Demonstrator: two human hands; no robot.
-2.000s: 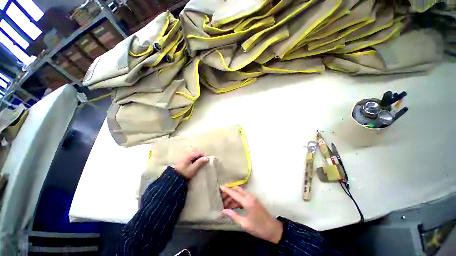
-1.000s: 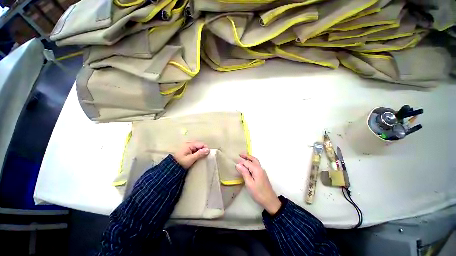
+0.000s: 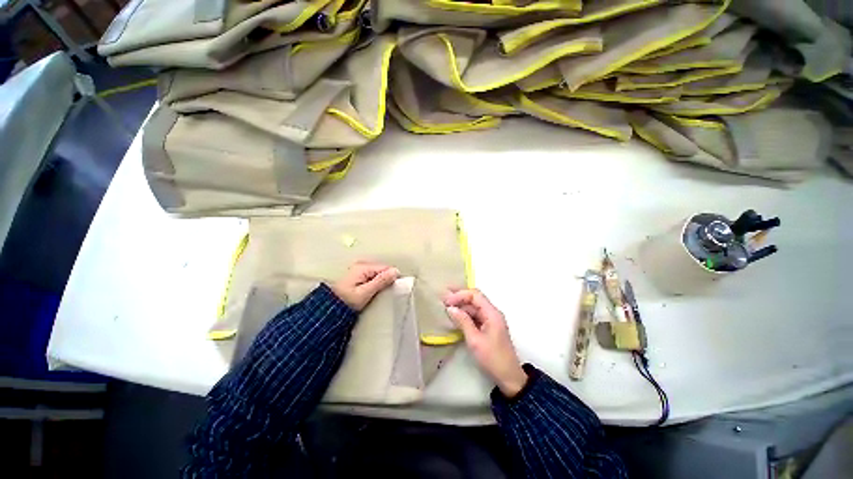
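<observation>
The beige bag body [image 3: 309, 239] with yellow edge binding [image 3: 468, 253] lies flat at the table's front edge. A beige pocket panel [image 3: 365, 374] with a grey-brown patch [image 3: 406, 351] lies over its lower part. My left hand [image 3: 363, 283] pinches the top edge of this panel near the patch. My right hand [image 3: 482, 329] is raised over the right side of the bag, thumb and fingertips together. Whether it holds a needle or thread is too small to tell. A small yellow label [image 3: 349, 240] shows on the bag.
A heap of similar bags [image 3: 524, 75] lies along the back. On the right are a tan stick [image 3: 583, 332], a slim awl [image 3: 612, 285], snips [image 3: 630, 304], a stubby brown-yellow lump [image 3: 621, 335] and a black cord [image 3: 654, 388]. A tool cup [image 3: 697, 245] stands behind them.
Compared with two seconds ago, my right hand has moved from the panel's edge up and outward. My left hand still pinches the panel. The view has shifted; the last second shows little change.
</observation>
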